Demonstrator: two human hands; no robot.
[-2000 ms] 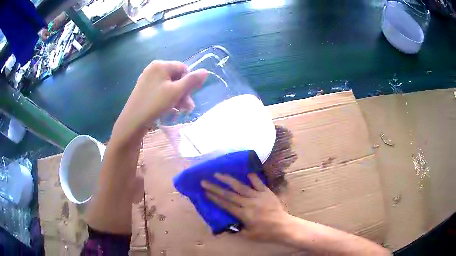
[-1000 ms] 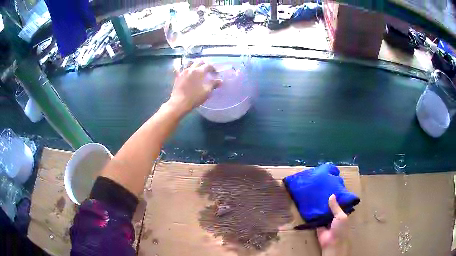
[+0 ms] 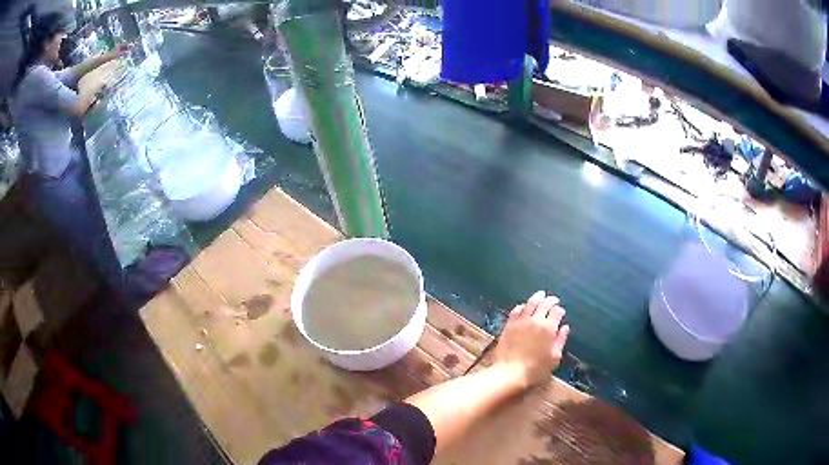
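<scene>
My left hand [image 3: 534,338] is over the near edge of the belt, to the right of the bowl, with its fingers slightly apart and nothing in it. A clear container with a white base [image 3: 700,300] stands on the green belt at the right, apart from my hand. The white bowl [image 3: 414,318] of cloudy greyish liquid stands on the brown cardboard [image 3: 232,318]. A bit of the blue cloth [image 3: 709,457] shows at the bottom edge. My right hand is out of the picture.
A green post [image 3: 338,127] rises behind the bowl. Another container [image 3: 293,113] stands partly behind it. A container in clear film [image 3: 202,177] is at the left. A person [image 3: 50,118] stands at the far left. A dark blue cloth [image 3: 495,41] hangs overhead. The cardboard has wet patches.
The view has swung left. My left hand has let go of the container, which stands on the belt, and has come back toward the cardboard. My right hand has left the picture.
</scene>
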